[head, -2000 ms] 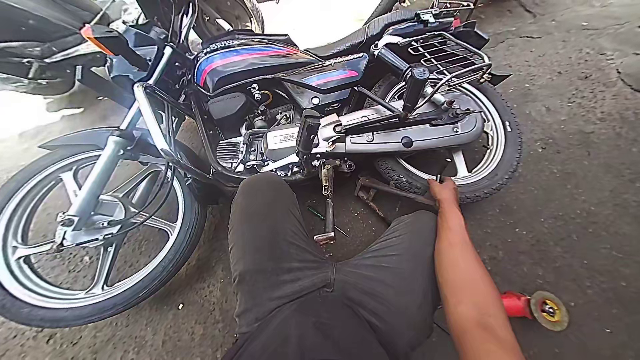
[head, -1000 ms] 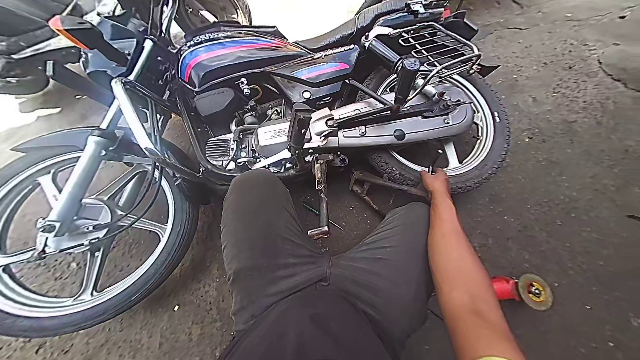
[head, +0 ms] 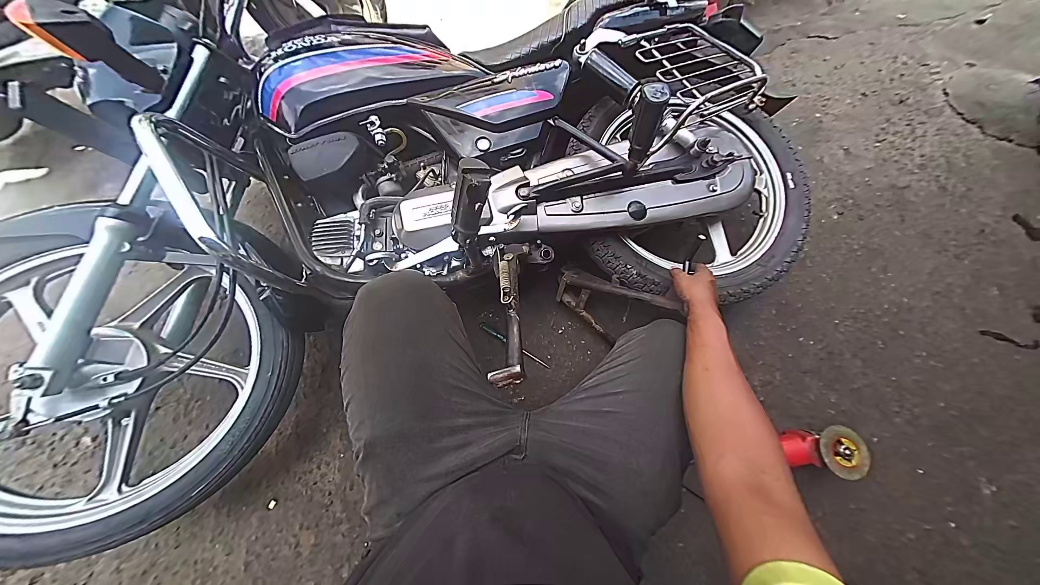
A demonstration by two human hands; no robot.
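Note:
My right hand (head: 695, 286) is closed around a small black object (head: 689, 266), mostly hidden by the fingers, beside the lower edge of the motorcycle's rear tyre (head: 772, 280). My left hand is out of view. Close to the right hand, a rusty metal stand (head: 605, 286) reaches from under the chain cover (head: 642, 203) toward my right knee. Between my legs a side stand (head: 513, 333) with a spring points down to the ground. A thin screwdriver-like tool with a teal handle (head: 493, 331) lies behind it.
A red angle grinder (head: 800, 448) with a yellowish disc (head: 845, 452) lies on the ground right of my forearm. The front wheel (head: 276, 390) stands at the left. The engine (head: 431, 215) is just beyond my left knee, and a rear carrier rack (head: 707, 69) is at upper right.

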